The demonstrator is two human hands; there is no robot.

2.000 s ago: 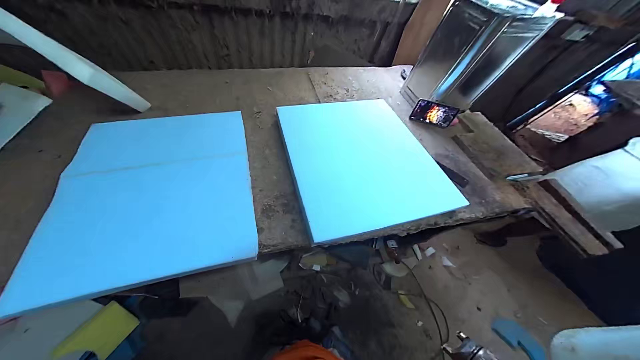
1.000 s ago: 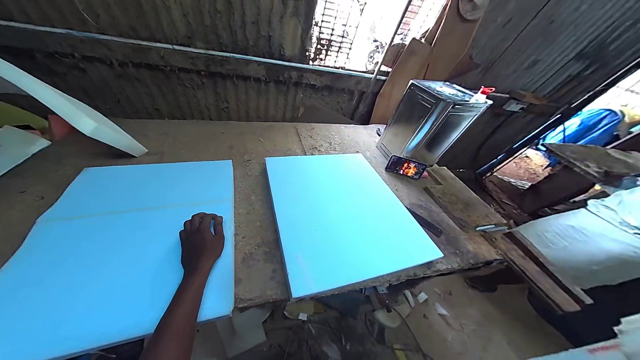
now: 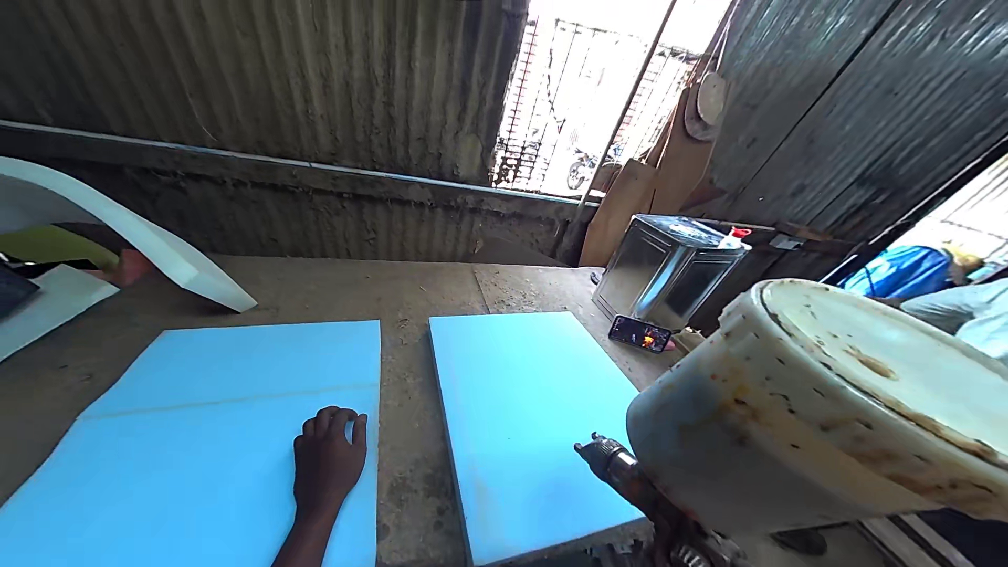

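My left hand (image 3: 329, 457) rests on the left light-blue foam sheet (image 3: 189, 449), near its right edge, fingers slightly bent and holding nothing. A faint line crosses that sheet. My right hand is not clearly seen; a spray gun (image 3: 610, 461) with a large stained white plastic cup (image 3: 772, 409) on top is raised at the right, its nozzle over the right light-blue foam slab (image 3: 520, 425). The cup hides whatever holds the gun. The two foam pieces lie side by side on the worn table (image 3: 417, 441), a strip of tabletop between them.
A metal tin (image 3: 669, 268) stands at the table's back right, with a lit phone (image 3: 639, 334) leaning against it. A curved white foam strip (image 3: 181, 260) arches in at the left. Behind the table runs a corrugated metal wall (image 3: 315, 118). Wooden boards (image 3: 630, 205) lean beside a window opening.
My left hand was out of view two seconds ago and now lies on the left sheet. The spray gun with its cup has come up into view over the right slab. The view has tilted upward.
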